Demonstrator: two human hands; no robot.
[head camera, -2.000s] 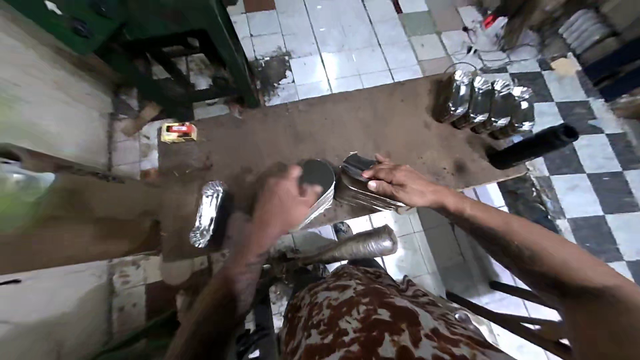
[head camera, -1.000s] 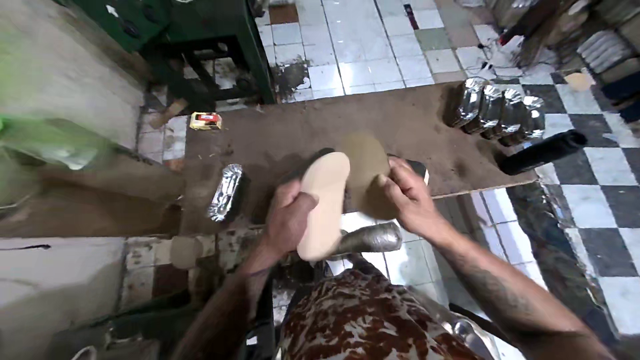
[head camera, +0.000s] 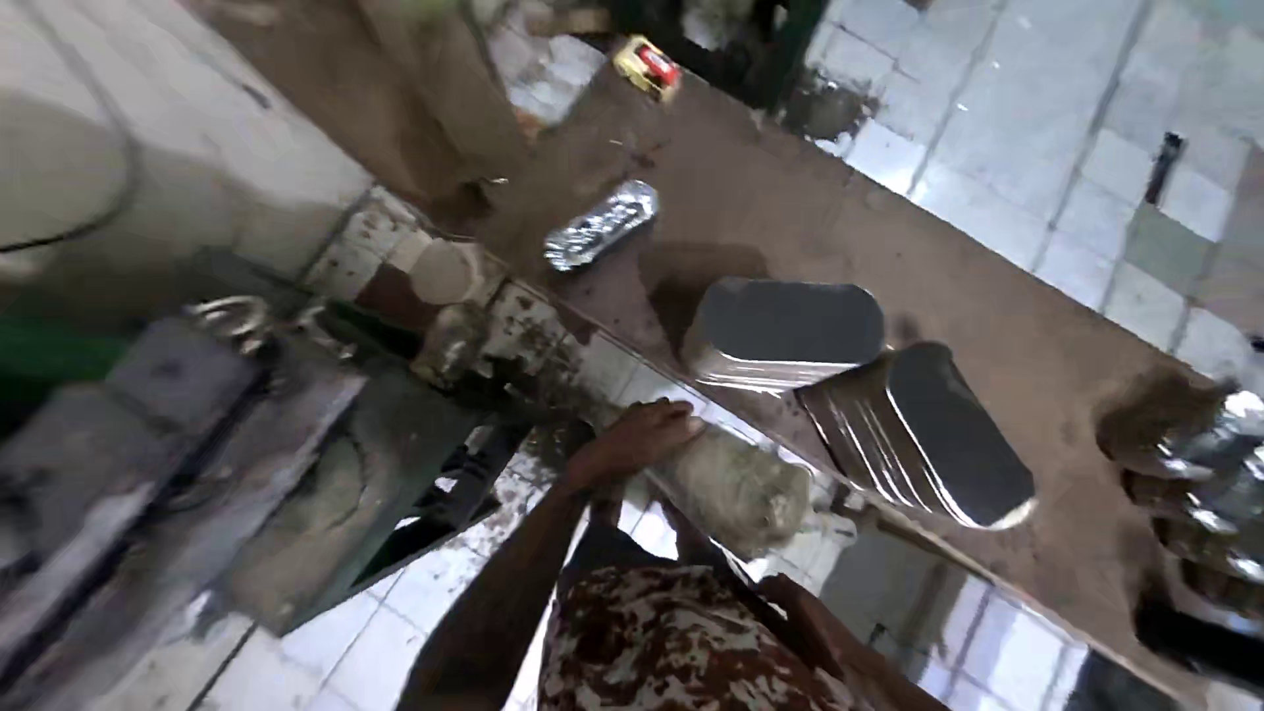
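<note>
My left hand (head camera: 647, 434) is at the near end of a cylindrical roll (head camera: 746, 489) beside the bench, fingers together; whether it grips anything is unclear. My right hand (head camera: 790, 602) is low, close to my patterned clothing, dark and blurred, with its fingers hard to make out. On the bench stand two stacks of flat, round-ended pieces with dark tops: one stack (head camera: 790, 321) lies crosswise, and the other (head camera: 958, 434) leans at an angle to its right, its layered edges showing. A foil-wrapped bundle (head camera: 600, 225) lies farther left.
The brown bench (head camera: 790, 217) runs diagonally. A small yellow and red box (head camera: 647, 67) sits at its far left corner. More foil-wrapped bundles (head camera: 1220, 484) and a black cylinder (head camera: 1200, 632) are at the right. Grey machinery or metal blocks (head camera: 197, 434) stand at lower left.
The two pale, sole-shaped pieces held a second ago are no longer seen. Both hands have moved off the bench toward my body. The view has turned strongly left.
</note>
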